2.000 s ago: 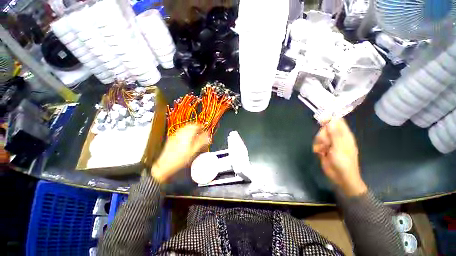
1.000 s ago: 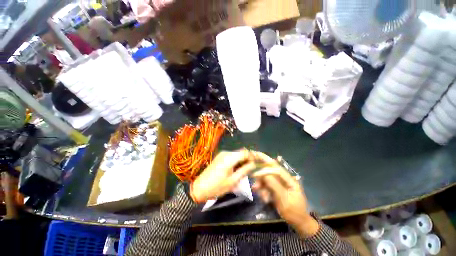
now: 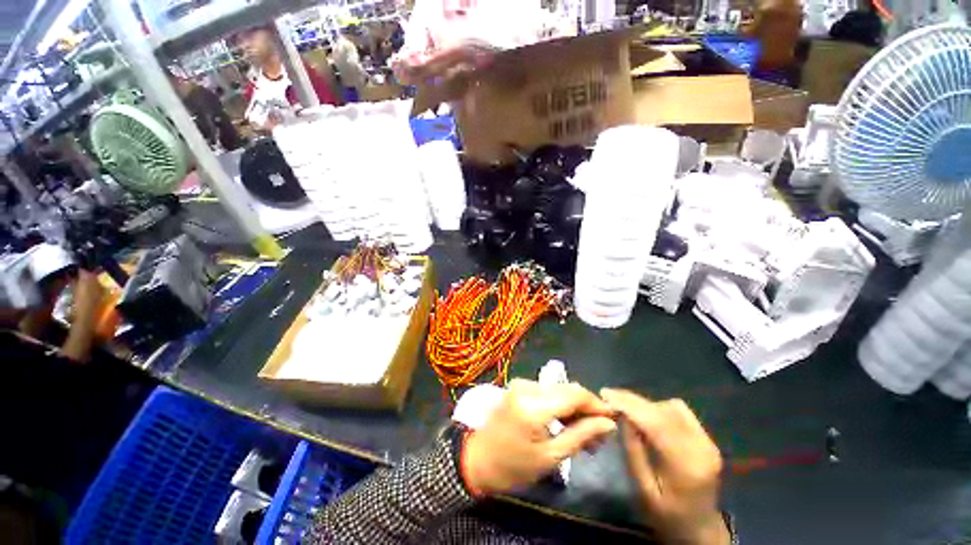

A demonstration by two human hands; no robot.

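Note:
My left hand (image 3: pixel 532 434) and my right hand (image 3: pixel 673 460) meet at their fingertips over the front of the bench, pinching a tiny dark end of a thin wire harness. Its red lead (image 3: pixel 783 461) stretches blurred to the right from behind my right hand, with a small connector at its far end. A white bracket housing (image 3: pixel 478 406) lies under and behind my left hand, mostly hidden. The loose bundle of orange wire harnesses (image 3: pixel 484 330) lies just behind my left hand.
An open parts carton (image 3: pixel 399 367) stands left of the wires. White round shells (image 3: pixel 618 229) form a column behind; black shells (image 3: pixel 527 202) and bracket housings (image 3: pixel 793 309) are heaped nearby. More columns and a desk fan (image 3: pixel 916 128) are right. A blue crate (image 3: pixel 176 468) is below left.
My hands, apart two seconds ago, have come together, and a red lead now trails to the right. The view has tilted up and turned left, showing more of the hall.

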